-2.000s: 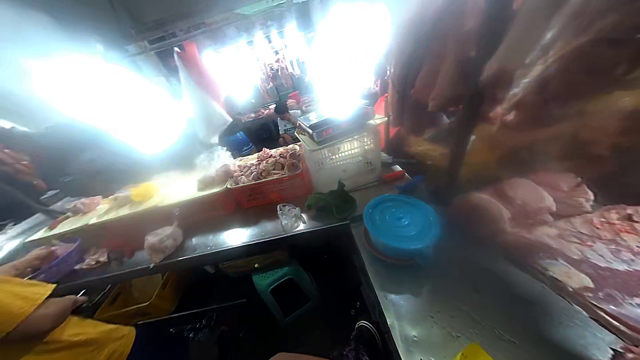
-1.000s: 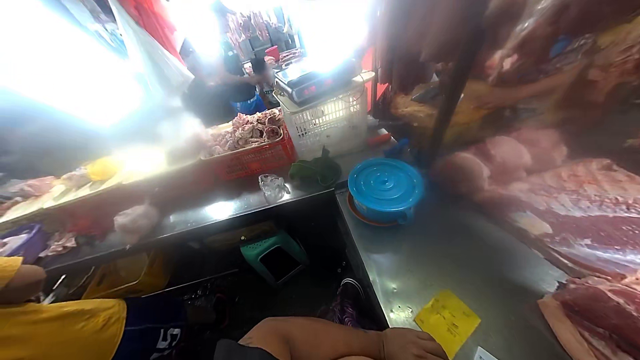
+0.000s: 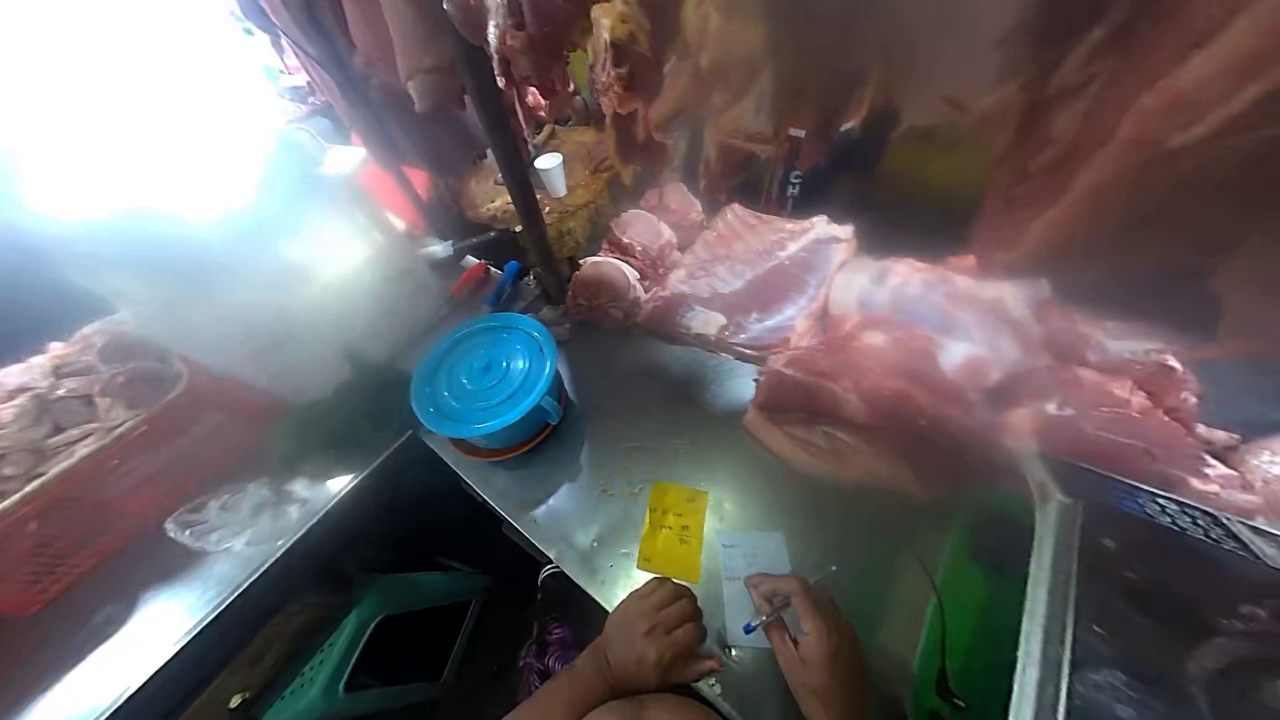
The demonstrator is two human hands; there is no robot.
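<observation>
My right hand (image 3: 805, 640) holds a pen (image 3: 768, 614) with a blue end, over a white slip of paper (image 3: 755, 556) that bears handwriting. Left of it, my left hand (image 3: 655, 635) rests with curled fingers on the edge of the metal counter (image 3: 640, 400); whether anything is inside it is hidden. Just above that hand lies a yellow slip of paper (image 3: 673, 530), also bearing handwriting. Large cuts of raw meat (image 3: 890, 370) lie farther back on the counter.
A blue lidded container (image 3: 487, 375) stands at the counter's left edge. A red crate of meat pieces (image 3: 120, 470) and a clear plastic bag (image 3: 245, 515) are at left. Below is a green plastic stool (image 3: 385, 640). A weighing scale (image 3: 1170, 590) stands at right; meat hangs overhead.
The view has swung to the right. My left hand, beside the yellow slip one second ago, is now below it with fingers curled. My right hand with the pen has come into view.
</observation>
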